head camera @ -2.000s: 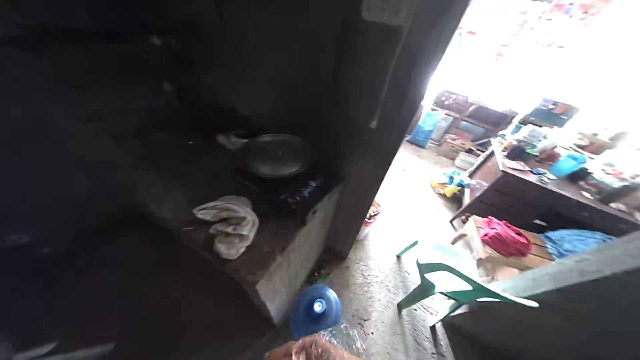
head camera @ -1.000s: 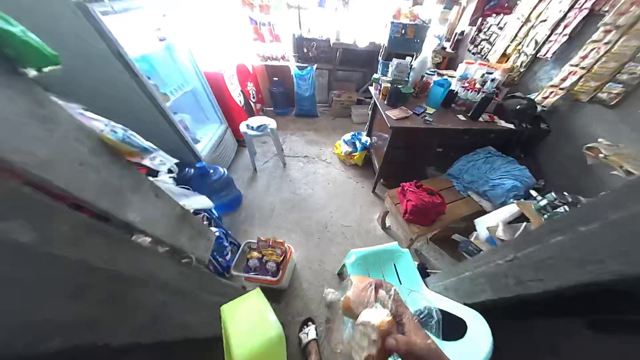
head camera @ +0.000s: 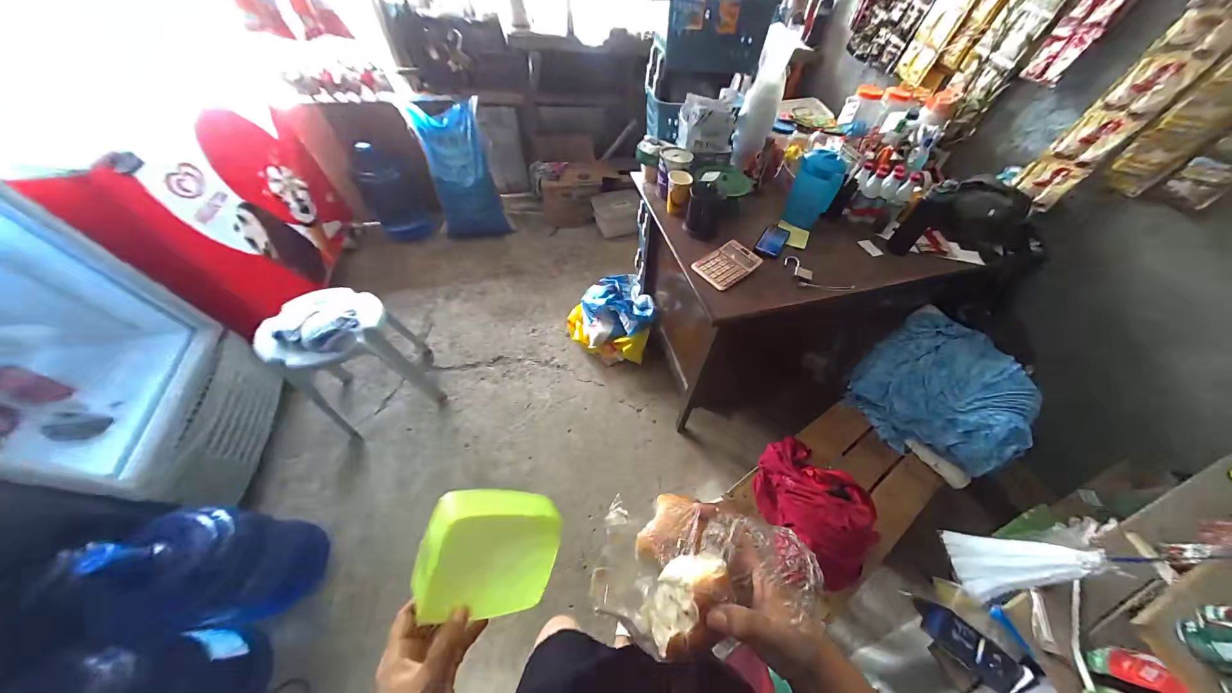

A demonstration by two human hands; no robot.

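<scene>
At the bottom centre, my left hand (head camera: pixel 428 650) grips the lower edge of a lime-green plastic container or lid (head camera: pixel 489 553), held tilted up. To its right, my right hand (head camera: pixel 770 616) holds a torn piece of bread (head camera: pixel 681 602) with a pale inside, together with a clear plastic bag (head camera: pixel 770 553) in which more bread (head camera: pixel 669 527) shows. The two hands are apart. Part of the right hand's fingers is hidden behind the bag and bread.
A wooden bench (head camera: pixel 857 452) bears a red cloth (head camera: pixel 813 510) and a blue cloth (head camera: pixel 948 390). Beyond stands a desk (head camera: pixel 751 303) with a calculator (head camera: pixel 727 265). At left are a grey plastic stool (head camera: pixel 361 318), a chest freezer (head camera: pixel 226 414) and blue water jugs (head camera: pixel 202 558).
The view has moved from a dark corner into the bright room. The lime-green piece, lower left a second ago, is now in my left hand. The right hand still holds the bread and bag.
</scene>
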